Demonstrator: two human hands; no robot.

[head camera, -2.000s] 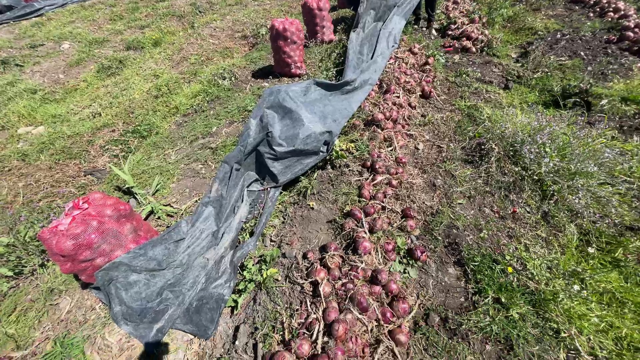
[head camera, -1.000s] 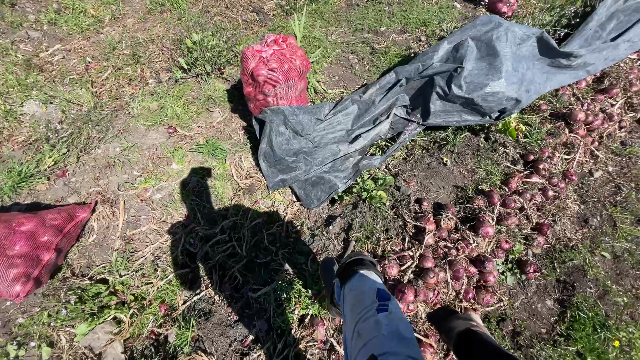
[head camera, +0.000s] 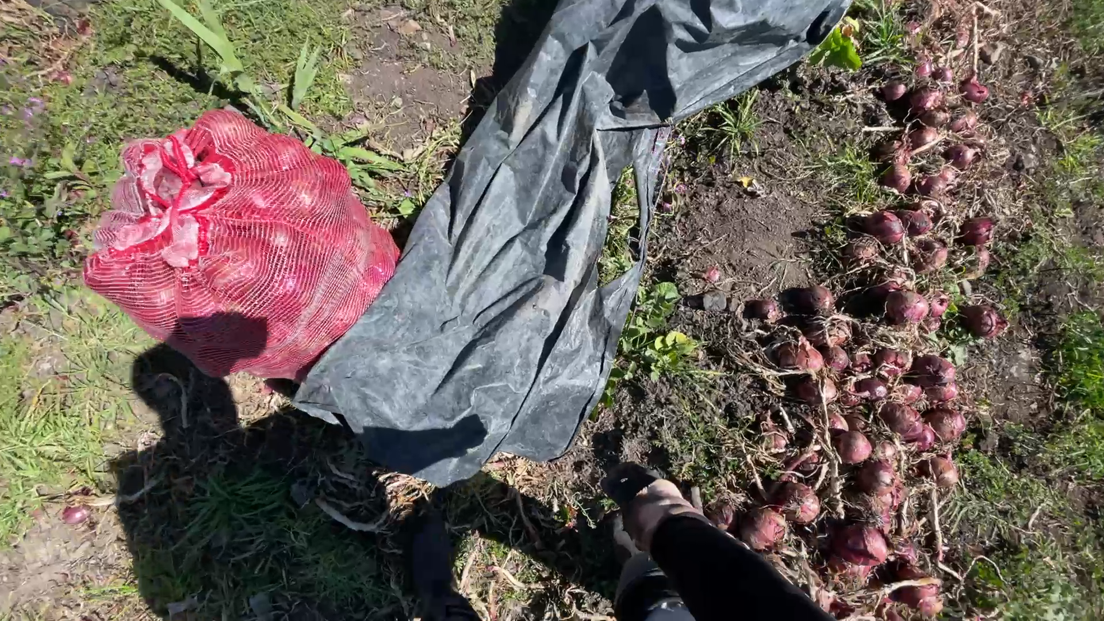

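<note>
My right hand (head camera: 657,511), below a black sleeve, hangs low at the bottom centre, between the near end of the grey plastic sheet (head camera: 483,319) and the row of red onions (head camera: 862,448). A dark patch covers its finger end, and I cannot tell whether it holds anything. The crumpled sheet runs from the top right down to the bottom centre, apart from the hand. A red mesh sack (head camera: 276,250), full and tied with red cord, rests against the sheet's left edge. My left hand is out of view.
Pulled onions with dry stalks lie along the soil on the right. Green weeds (head camera: 660,336) grow between them and the sheet. A single small onion (head camera: 76,514) lies at the lower left. My shadow falls over the dry stalks and grass at the lower left.
The view has turned and come nearer to the tied sack and the sheet's near end. My right hand and black sleeve now show more plainly beside the onions.
</note>
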